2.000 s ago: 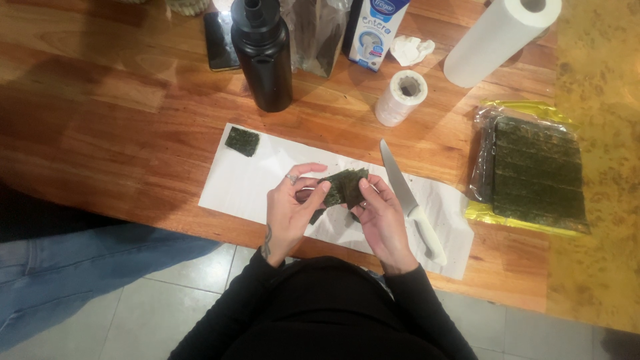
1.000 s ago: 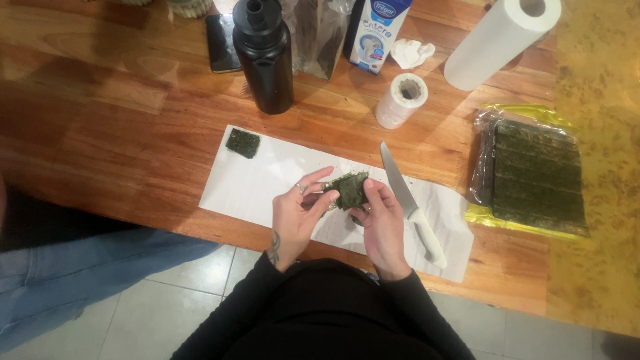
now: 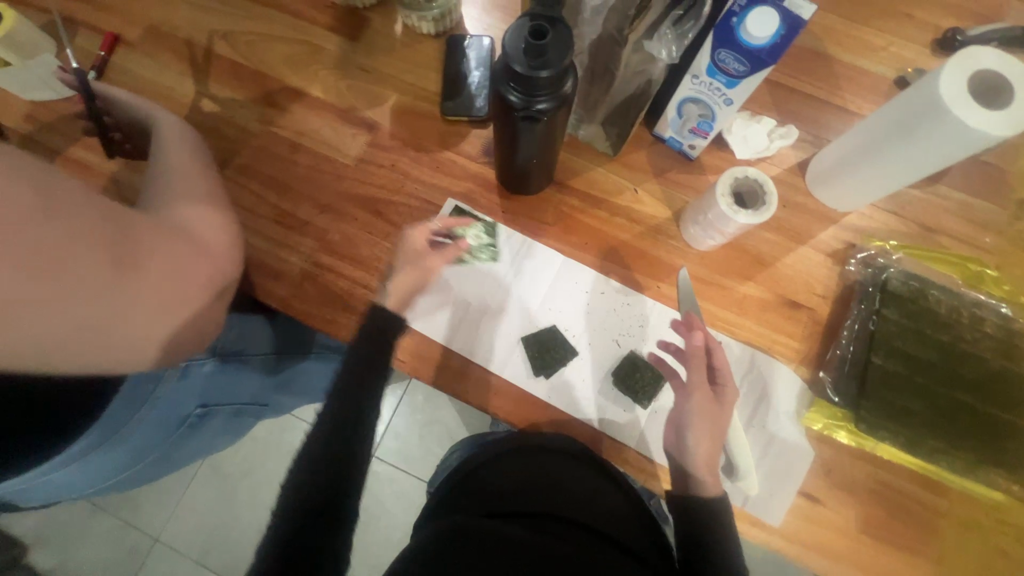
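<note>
My left hand (image 3: pixel 428 256) is over the far left end of a white paper strip (image 3: pixel 512 292), its fingers pinching a small blurred piece of nori (image 3: pixel 480 238); dark nori shows just behind it. Two small stacks of cut nori lie on the paper, one at the middle (image 3: pixel 549 352) and one farther right (image 3: pixel 638 379). Beside the right stack my right hand (image 3: pixel 700 384) hovers with fingers apart, holding nothing. Beneath and past it lies a knife with a white handle (image 3: pixel 741 456), partly hidden by the hand. A pack of large nori sheets (image 3: pixel 936 368) is at the right.
Behind the paper stand a black bottle (image 3: pixel 528 120), a milk carton (image 3: pixel 724 72), a small roll of film or bags (image 3: pixel 728 208) and a paper towel roll (image 3: pixel 904 136). A phone (image 3: pixel 468 76) lies by the bottle. At left, another person's arm (image 3: pixel 160 240) reaches in, the hand holding scissors (image 3: pixel 92 104).
My left hand has moved left from the middle to the far end of the paper. My right hand has let go of the nori. Two stacks now show on the paper. Another person's arm has come in.
</note>
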